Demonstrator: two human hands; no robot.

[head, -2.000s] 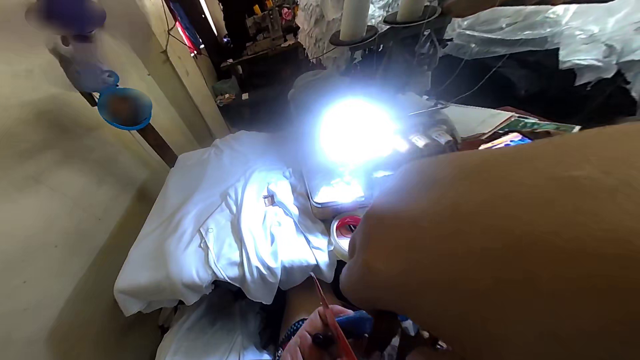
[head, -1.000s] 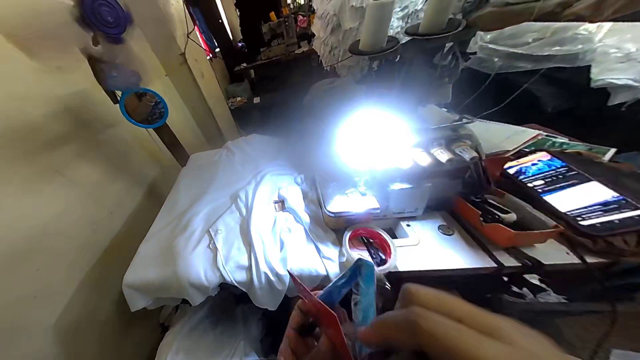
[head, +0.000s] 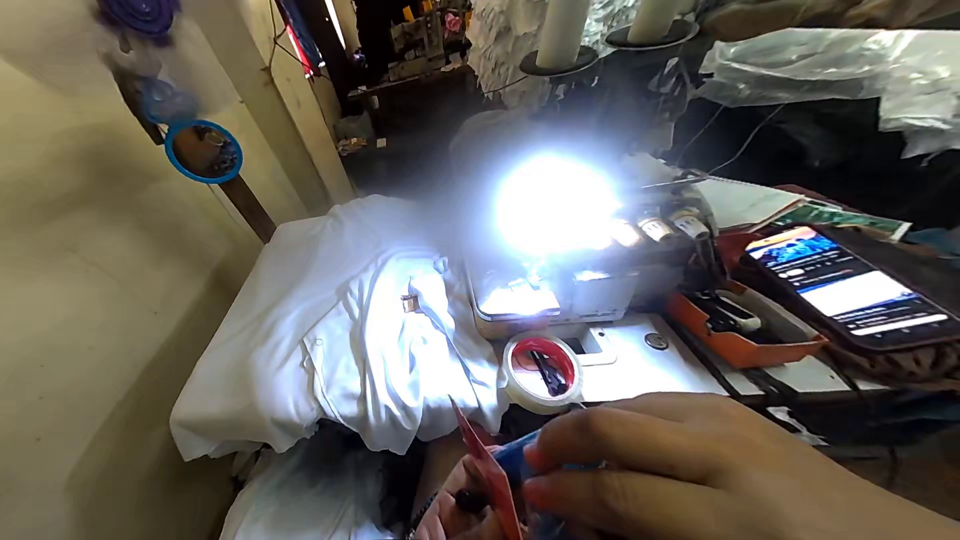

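Note:
At the bottom centre my left hand point(head: 457, 506) grips a thin flat red piece point(head: 484, 465) with a pointed end. My right hand point(head: 675, 457) reaches in from the right, its fingertips on a blue item point(head: 517, 454) just beside the red piece; the blue item looks like a strip or packet, and its kind is unclear. Above the fingers a roll of clear tape point(head: 512, 375) with a red core lies on the white machine bed, small dark things inside its ring. White garments point(head: 262, 337) are heaped to the left of it.
A sewing machine point(head: 600, 296), probably an overlocker, stands behind the tape under a glaring lamp point(head: 555, 202). To the right are an orange tray point(head: 780, 352) with small tools and a lit phone point(head: 855, 289). Thread cones point(head: 562, 34) stand at the back; a blue-rimmed mirror point(head: 204, 151) hangs left.
My right arm, which covered the right side of the table two seconds ago, has drawn back, and its hand is now at the blue item beside my left hand. The phone and tray have come into sight.

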